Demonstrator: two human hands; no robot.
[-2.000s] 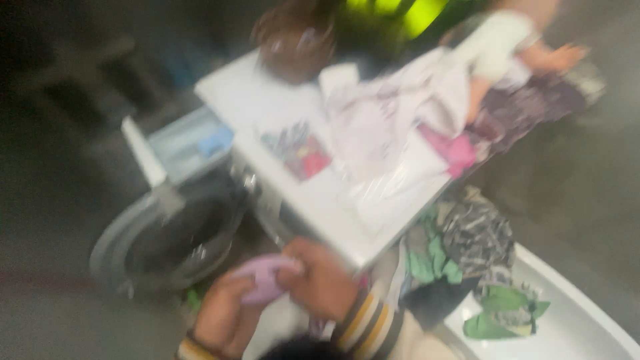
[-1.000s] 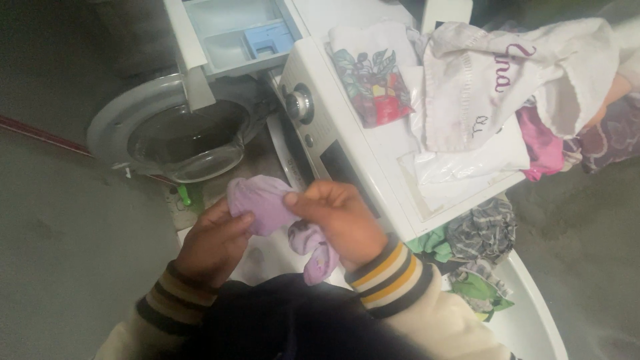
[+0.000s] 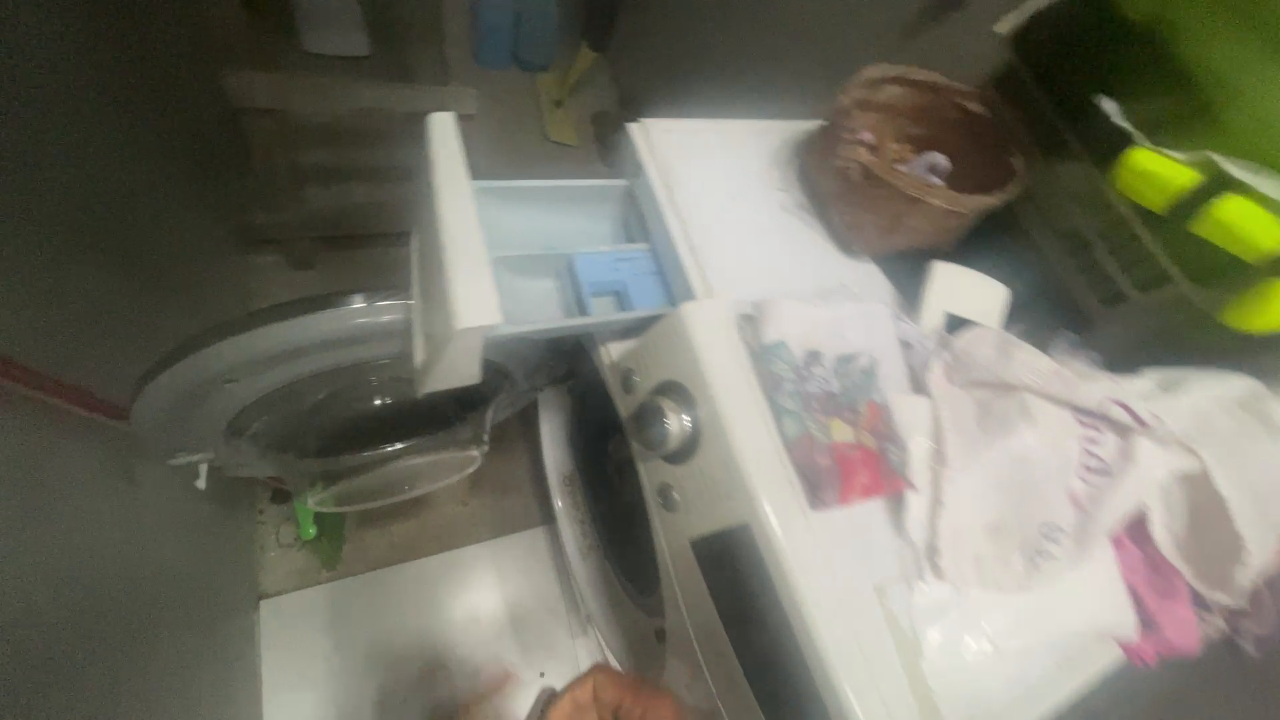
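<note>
At the bottom edge, my right hand shows only in part and blurred, low in front of the washing machine's round door opening. Whether it holds anything is hidden. A faint skin-coloured blur just left of it may be my left hand; its fingers cannot be made out. The front-loading washing machine has its glass door swung wide and its detergent drawer pulled out, with a blue insert inside. No lilac cloth can be seen.
On the machine lie a printed plastic packet, a white cloth with purple lettering and a pink cloth. Behind stands a brown wicker basket. A white panel lies low in front, near a green object on the floor.
The view has swung up and left. My hands, which held the lilac cloth between them a second ago, are now mostly below the frame, and the cloth is out of sight.
</note>
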